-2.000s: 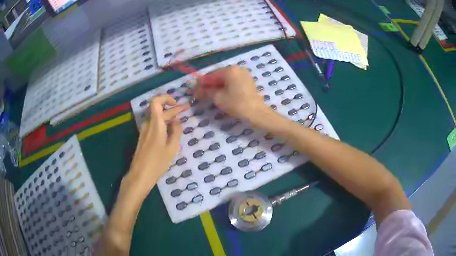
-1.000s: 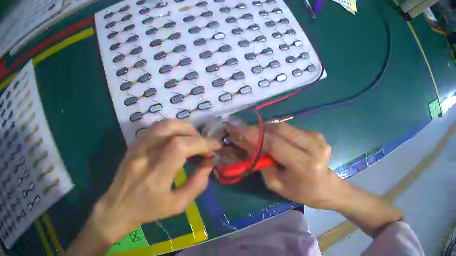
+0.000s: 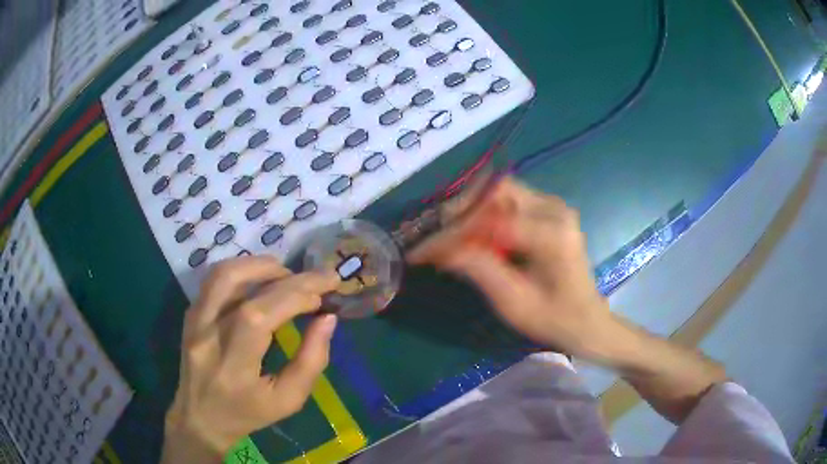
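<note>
The round metal test fixture (image 3: 385, 288) lies at the near edge of the component board (image 3: 263, 136). A small element (image 3: 350, 266) with a pale face sits on its brass-coloured centre. My left hand (image 3: 263, 335) is at the fixture's left side, its fingertips touching or very near the disc; it holds nothing visible. My right hand (image 3: 526, 263) is blurred at the right of the fixture, fingers closed around the red test probe (image 3: 494, 231).
The dark coaxial cable (image 3: 626, 104) curves across the mat at the right. Another component board (image 3: 59, 353) lies at the left, and more boards (image 3: 100, 36) at the upper left. The bench edge (image 3: 657, 245) runs along the right.
My hands have moved apart, exposing the fixture and the element on its centre. My right hand has moved to the fixture's right with the probe. The view has shifted, so the board appears further left.
</note>
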